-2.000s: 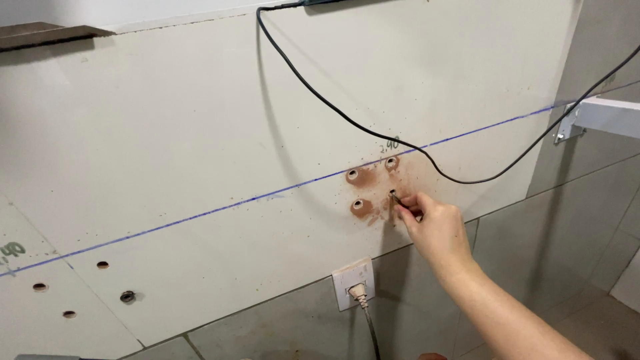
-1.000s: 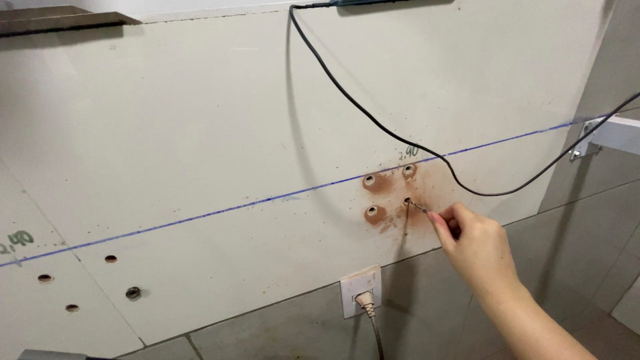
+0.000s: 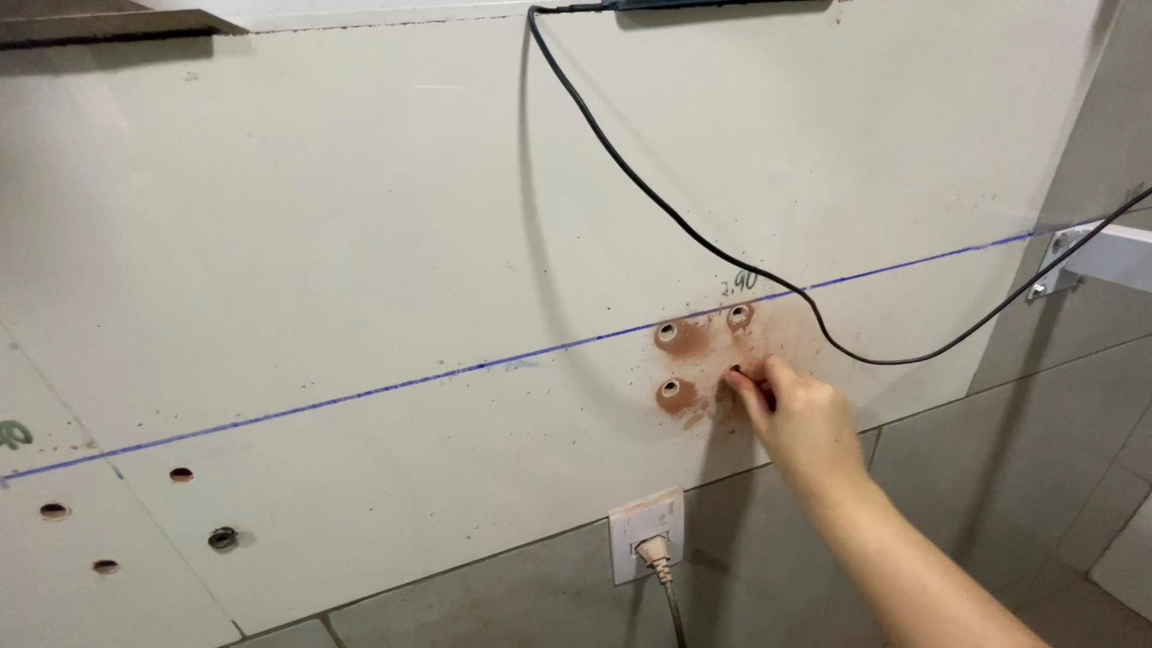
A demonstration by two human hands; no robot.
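Note:
My right hand (image 3: 801, 414) reaches in from the lower right, its thumb and fingertips pinched at the lower right of a group of drilled holes in the light wall tile (image 3: 405, 225). What lies between the fingertips is mostly hidden; a dark bit shows at the hole. The other holes of the group, such as the upper left hole (image 3: 667, 332) and the lower left hole (image 3: 670, 387), have reddish dust around them. A blue marked line (image 3: 504, 362) runs just above. My left hand is out of view.
Below the holes, a plug (image 3: 653, 551) sits in a white wall socket (image 3: 621, 553). A black cable (image 3: 666, 209) droops across the tile. At right, a white metal bracket (image 3: 1111, 256) is fixed to the wall. Further holes (image 3: 181, 474) and a metal sleeve (image 3: 222, 538) are at lower left.
The right hand has moved closer to the lower right hole since one second ago, when a thin piece showed between its fingertips and the hole.

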